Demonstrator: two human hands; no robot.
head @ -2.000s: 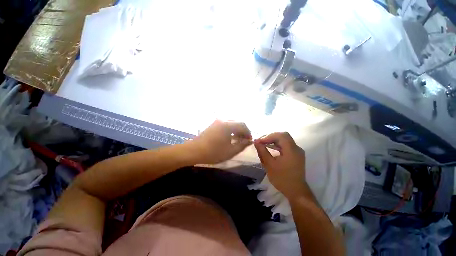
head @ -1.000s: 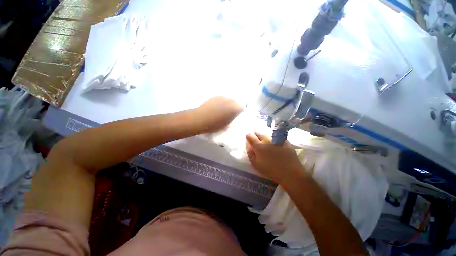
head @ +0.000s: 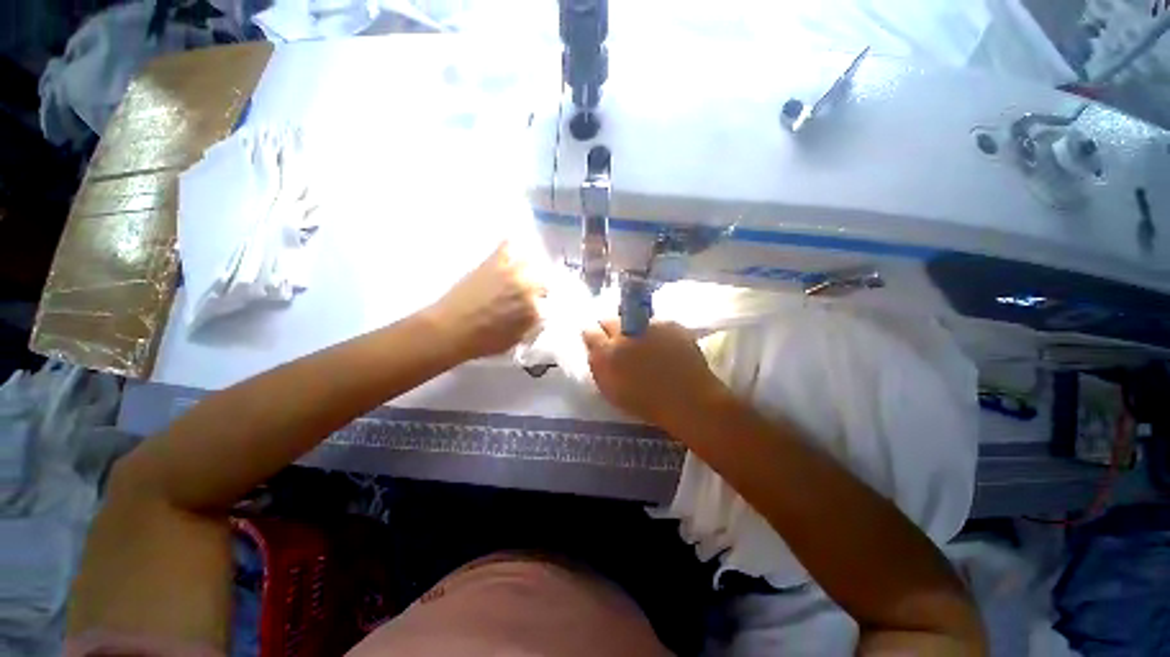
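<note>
A small white fabric piece (head: 559, 336) lies under the front of the sewing machine head (head: 719, 193), between my hands. My left hand (head: 494, 306) is at its left side, the fingertips washed out by glare. My right hand (head: 648, 370) is at its right side, close to the needle area, with fingers bent on the cloth. The needle and presser foot are hidden by glare and machine parts. Sewn white pieces (head: 834, 424) hang over the table edge, right of my right hand.
A fanned stack of white strips (head: 244, 231) lies at the left of the table, beside a brown taped carton (head: 116, 205). A grey ruler-marked edge (head: 513, 443) runs along the front. A dark ribbed lamp arm (head: 584, 51) stands above the head. Cloth heaps surround the table.
My hands have parted from their pinch near the table edge and moved up to the needle area with the white piece. The view has turned and shifted.
</note>
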